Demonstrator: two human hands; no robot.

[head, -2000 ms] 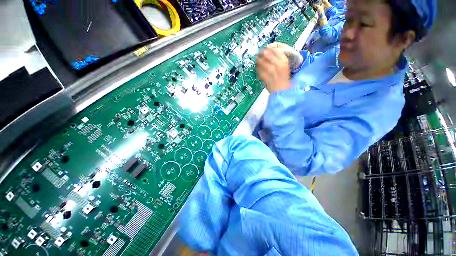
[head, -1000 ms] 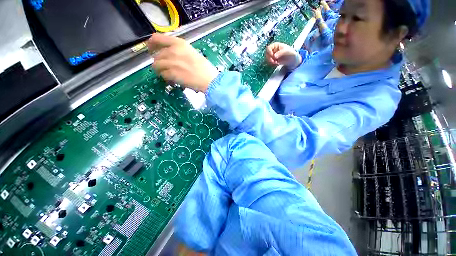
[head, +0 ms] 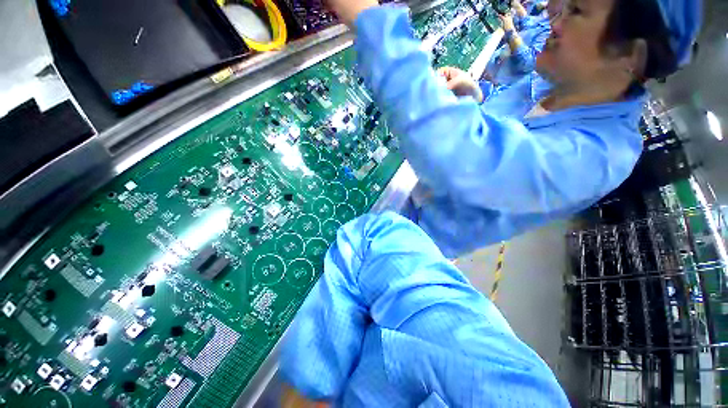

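A large green circuit board (head: 172,231) with white printed circles, small white square parts and dark parts lies in front of me. A dark block pair (head: 211,264) stands on it. My bent right sleeve covers the board's near edge. Only a small, blurred bit of my right hand (head: 303,399) shows at the bottom edge, cut off, so its fingers and anything in it are hidden. My left hand is not in view.
A metal rail (head: 132,156) runs along the far side. Beyond it are a black tray (head: 152,48) with blue parts (head: 132,93), a yellow roll (head: 277,28) and paper sheets (head: 24,56). A worker (head: 511,151) sits at right; a dark rack (head: 623,287) stands behind.
The neighbouring worker's arm has reached over the board and on to the bins at the top; its hand is now at the top edge. My sleeve has hardly moved.
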